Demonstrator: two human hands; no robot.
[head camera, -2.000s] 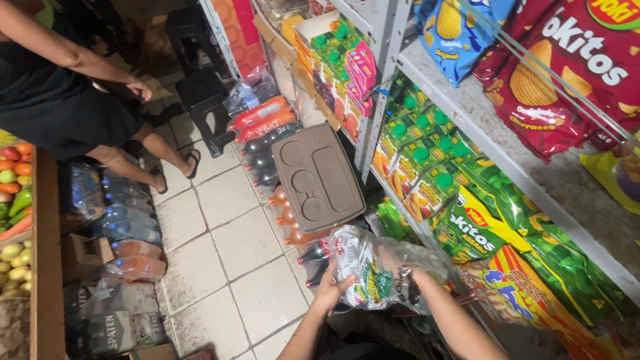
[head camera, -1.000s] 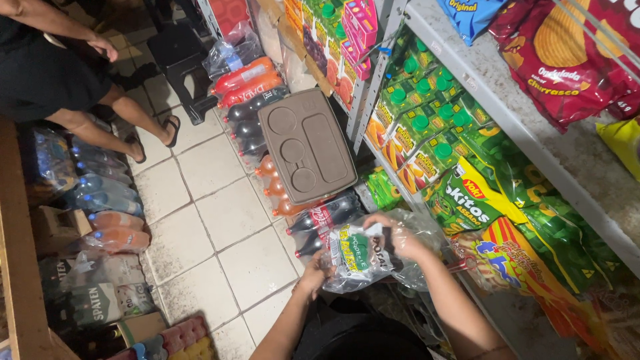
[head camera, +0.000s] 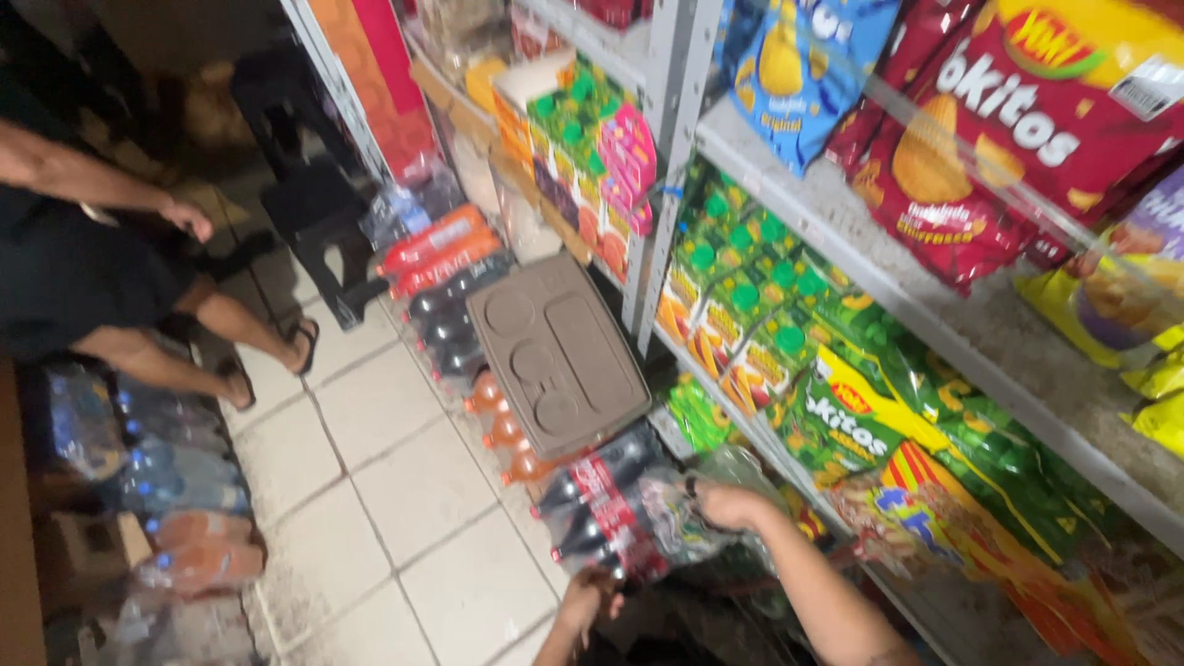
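My right hand (head camera: 726, 504) is closed on a clear plastic bag (head camera: 684, 513) with printed packaging in it, low in the centre of the head view. My left hand (head camera: 589, 601) is just below and left of the bag, fingers curled, beside the cola bottles; blur hides whether it holds anything. Shrink-wrapped dark cola bottles (head camera: 601, 509) with red labels lie by the bag. Above them a grey-brown cooler box lid (head camera: 555, 351) with round recesses shows, next to packs of orange (head camera: 504, 425) and dark soda bottles.
Metal shelves (head camera: 869, 250) with snack bags and juice cartons (head camera: 740, 296) run along the right. A person (head camera: 102, 250) in dark clothes and sandals stands on the tiled floor (head camera: 370, 518) at left, near black plastic stools (head camera: 324, 222). Wrapped bottles (head camera: 185, 476) line the left side.
My left hand has come away from the plastic bag, which it touched in both earlier frames. My right hand stays on the bag. The view has shifted somewhat.
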